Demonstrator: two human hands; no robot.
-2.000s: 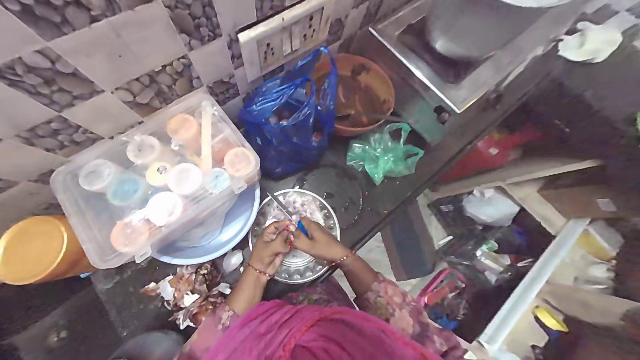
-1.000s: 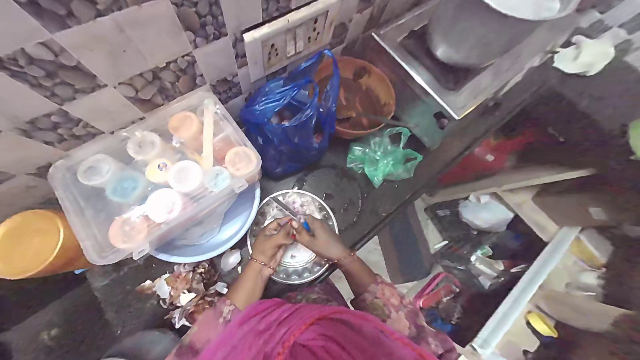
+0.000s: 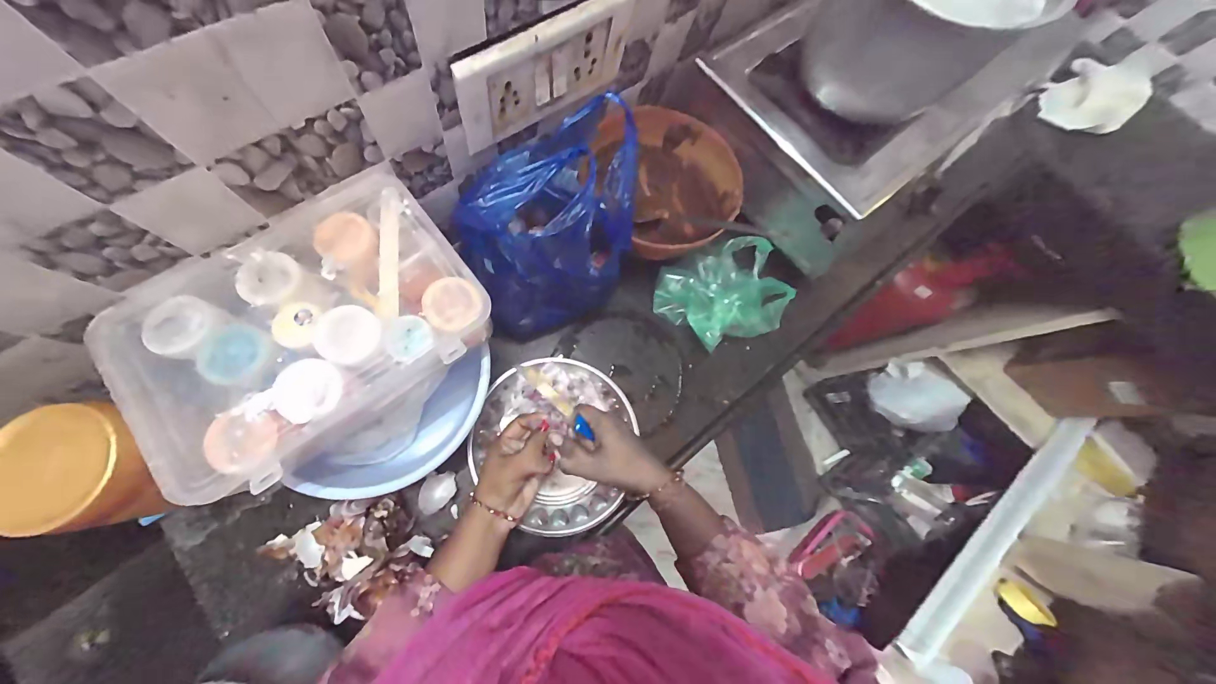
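Note:
Both hands are together over a round steel plate (image 3: 570, 513) that holds chopped pieces, which look like onion (image 3: 570, 380). My right hand (image 3: 613, 451) grips a knife by its blue handle (image 3: 582, 427), the blade pointing up and left over the pieces. My left hand (image 3: 516, 463) has its fingers bent close to the right fingertips; whatever lies between them is too small to make out. Left of the plate lie papery peels (image 3: 356, 556) and a pale onion-like piece (image 3: 437, 493) on the dark counter.
A clear lidded box of jars (image 3: 285, 332) rests on a light blue basin (image 3: 465, 408). Behind the plate stand a blue plastic bag (image 3: 541, 247), a brown bowl (image 3: 689, 180) and a green bag (image 3: 722, 294). A stove (image 3: 855, 171) bears a large pot (image 3: 883, 57). An orange container (image 3: 66, 465) is at left.
The knife blade has shifted its angle slightly over the plate. Both hands remain close together above it.

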